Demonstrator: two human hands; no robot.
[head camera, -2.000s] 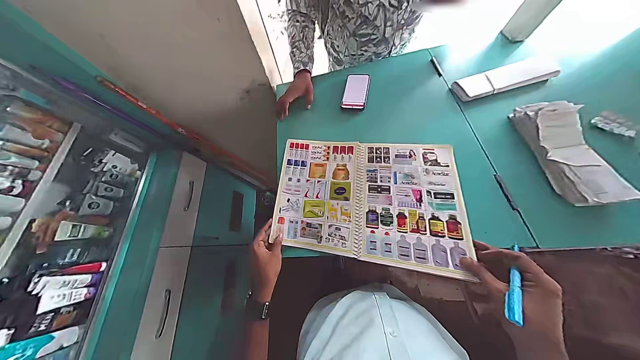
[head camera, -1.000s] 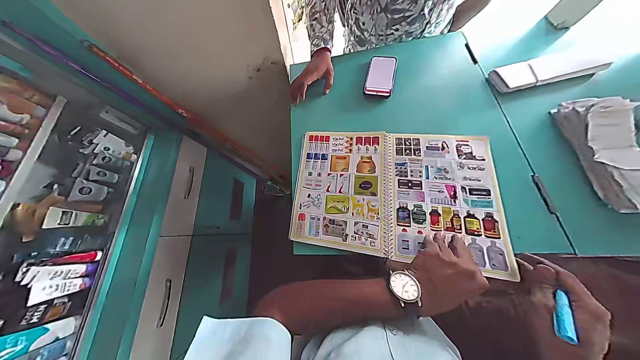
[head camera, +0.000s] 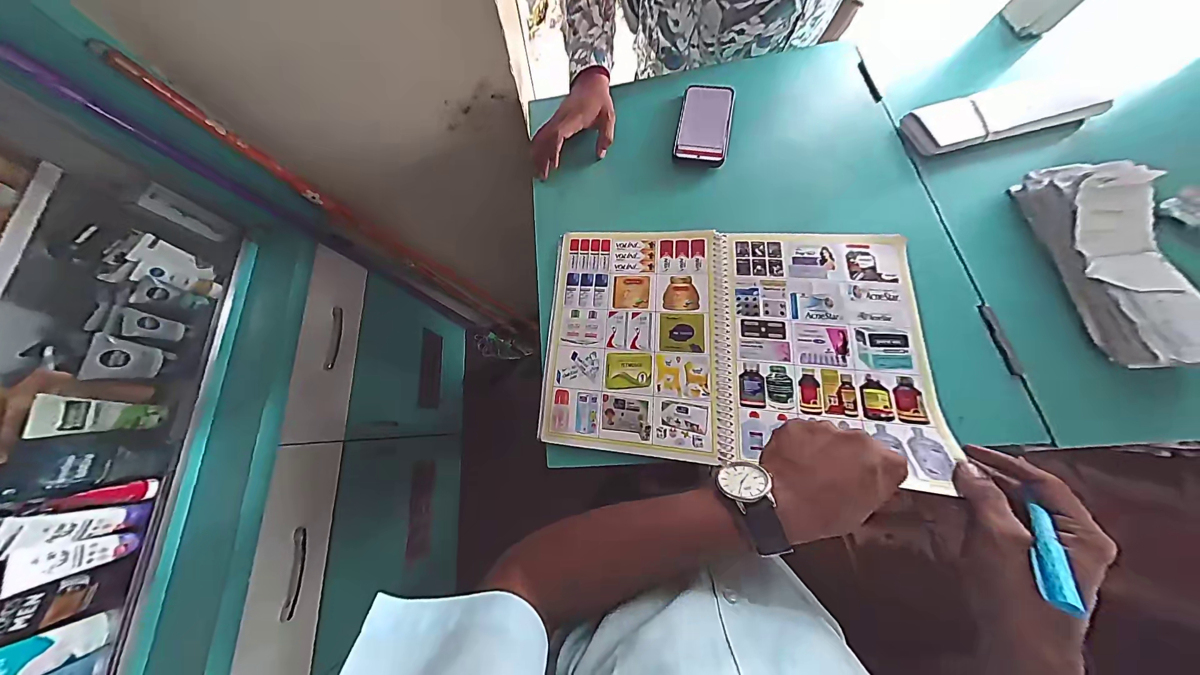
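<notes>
A spiral-bound product catalogue (head camera: 637, 342) lies open on the teal tabletop, its pages printed with rows of bottles, boxes and tubes. My left hand (head camera: 830, 483), with a wristwatch (head camera: 745, 483) at the wrist, rests over the bottom of the right page; its fingers are curled and mostly hidden, so their grip is unclear. At the page's lower right corner, my right hand (head camera: 1031, 534) pinches the catalogue between thumb and fingers. A bright blue object (head camera: 1055, 562), perhaps a pen or marker, is also tucked in that hand.
Across the teal table (head camera: 797, 178) a person's hand (head camera: 577, 122) rests near a smartphone (head camera: 704, 125). On the right are a folded white strip (head camera: 1008, 112) and a stack of folded papers (head camera: 1125, 262). Drawers (head camera: 309, 347) and a glass case of packaged products (head camera: 122, 347) stand left.
My left hand has gone from the catalogue's left edge to the bottom of its right page. The right hand remains at the lower right corner with the blue object.
</notes>
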